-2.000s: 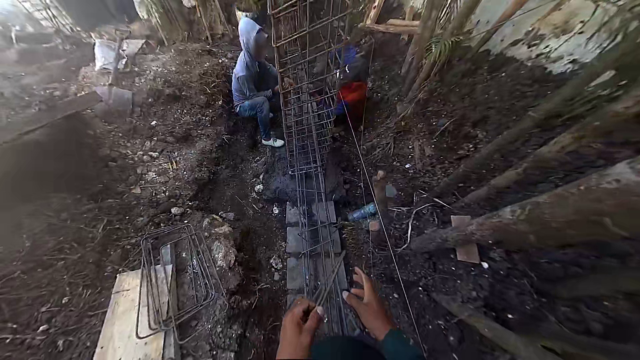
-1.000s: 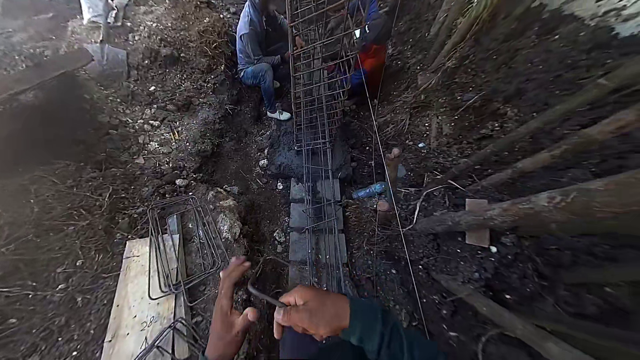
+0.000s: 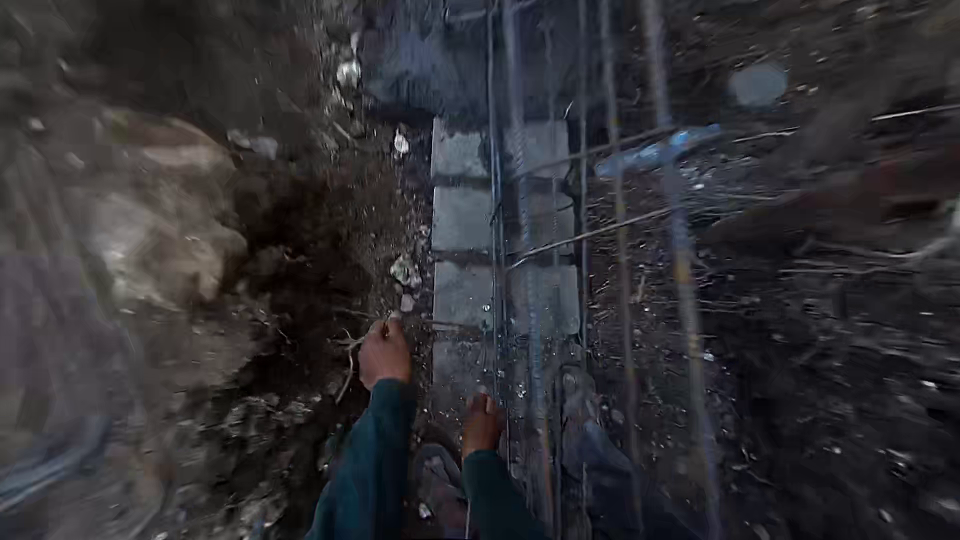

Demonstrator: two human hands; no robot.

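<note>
My left hand point(image 3: 385, 352), in a dark green sleeve, is over the soil beside the left edge of the grey paving blocks point(image 3: 463, 219). Its fingers are curled near a thin dark rod or twig point(image 3: 450, 325); blur hides whether it holds it. Lower and further right, my right hand point(image 3: 482, 426) is close to the long steel reinforcing bars point(image 3: 496, 247) that run lengthwise above the blocks. Its fingers look bent, but what is in them cannot be made out. Thin roots or wires point(image 3: 349, 367) show beside my left hand.
A blue plastic bottle point(image 3: 658, 150) lies right of the blocks, and a thin stick point(image 3: 592, 234) crosses over the bars. Pale rock point(image 3: 165, 232) is at the left. A shoe point(image 3: 441, 487) shows at the bottom. Blurred line-like strands point(image 3: 686, 292) run along the right side.
The view has tipped down and closer to the blocks. My hands, apart with a short dark bar in the right one a second ago, are now low over the blocks' left side.
</note>
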